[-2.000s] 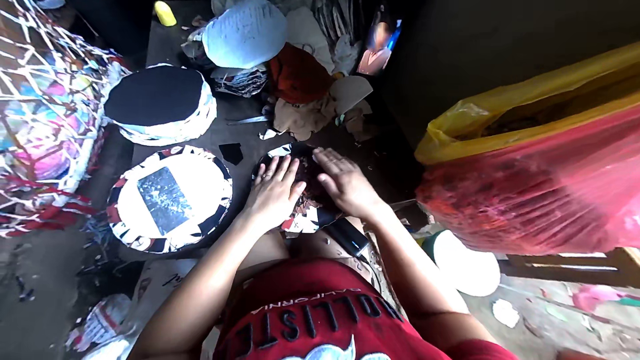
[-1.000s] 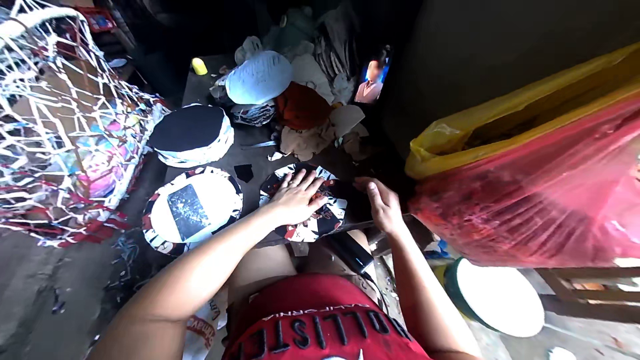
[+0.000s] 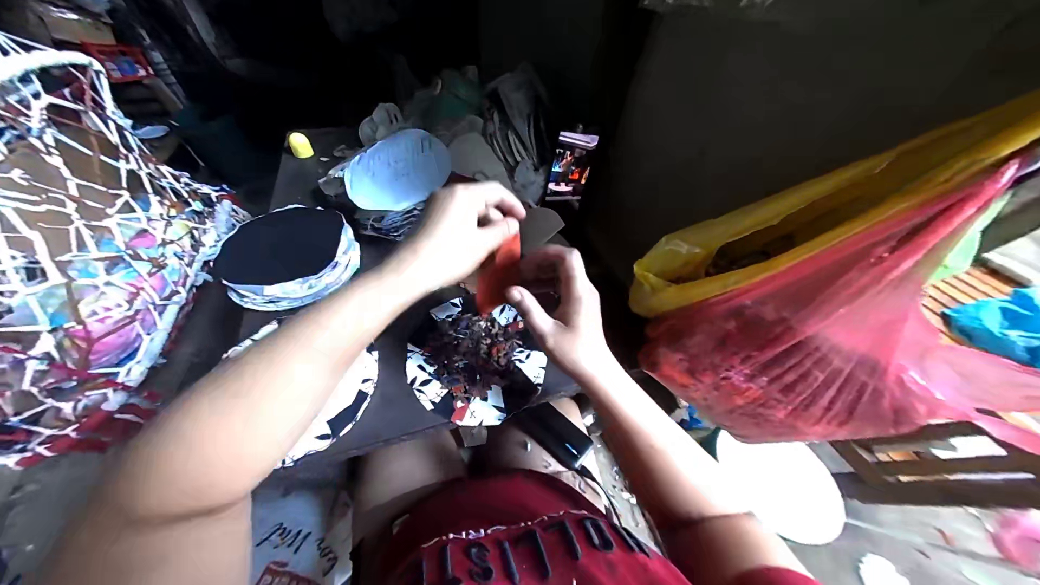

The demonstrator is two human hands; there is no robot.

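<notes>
My left hand (image 3: pixel 467 231) pinches the upper end of a red fabric piece (image 3: pixel 499 275), which hangs above the table. Close to the right side of this piece, my right hand (image 3: pixel 561 305) is raised with its thumb and fingers apart; whether it touches the red piece I cannot tell. Below both hands lies a round patterned black-and-white piece (image 3: pixel 422 378) with a heap of dark shredded scraps (image 3: pixel 475 349) on its middle. My left forearm partly hides a second round piece (image 3: pixel 349 406) with a patterned rim.
A stack of black-topped discs (image 3: pixel 284 248) stands at the left, near a netted basket (image 3: pixel 89 236). Behind are a pale oval piece (image 3: pixel 398 169), a yellow object (image 3: pixel 301 145) and a lit phone (image 3: pixel 573 166). Red and yellow plastic bags (image 3: pixel 780 325) hang at the right.
Both hands have left the round piece on the table and risen; the red fabric piece is now held up between them. The scrap heap, covered by my hands before, now shows.
</notes>
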